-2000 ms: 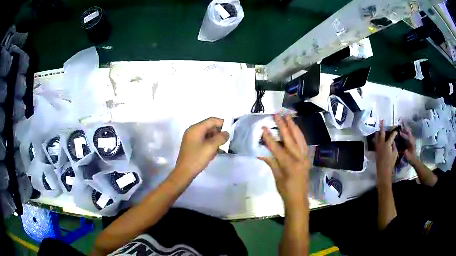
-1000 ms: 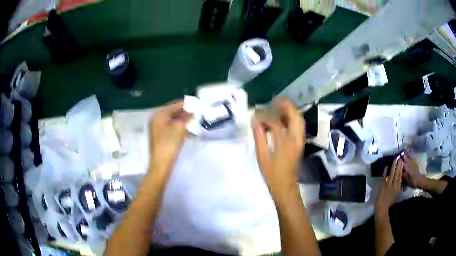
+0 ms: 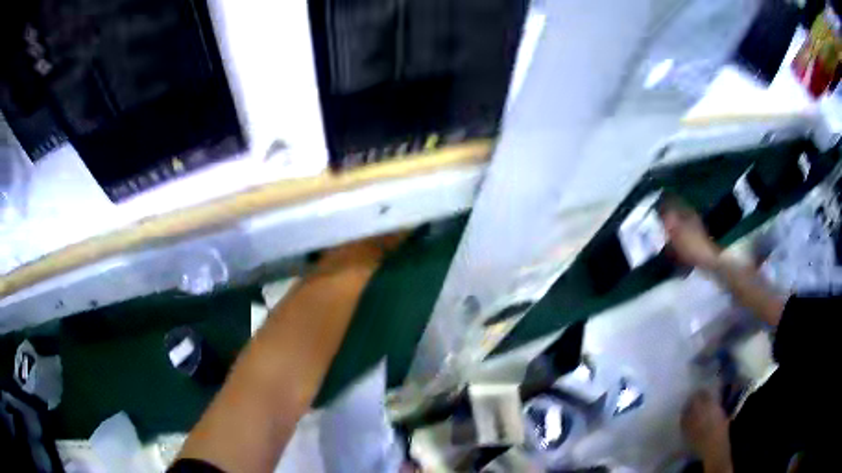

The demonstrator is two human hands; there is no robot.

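My left arm reaches up from the bottom edge to below the shelf edge. My left hand point(image 3: 369, 248) is blurred, and its fingers are hidden at the shelf's underside, so its grip cannot be told. My right hand is out of the picture. A dark round unit point(image 3: 185, 351) with a white label stands on the green conveyor belt point(image 3: 102, 356), left of my forearm. Whitish soft bag material point(image 3: 355, 430) lies at the bottom, right of my forearm.
Black boxes point(image 3: 420, 78) fill the overhead shelf point(image 3: 369, 199). A wide pale post point(image 3: 545, 175) slants down the middle. At right, another person's hand point(image 3: 688, 236) is at a black box with white flaps point(image 3: 643, 231). Open boxes point(image 3: 497, 414) and a bagged unit point(image 3: 551, 423) are at bottom centre-right.
The view has tilted up to the shelf. My left hand has left the white bagged unit and moved up under the shelf edge. My right hand has gone out of view.
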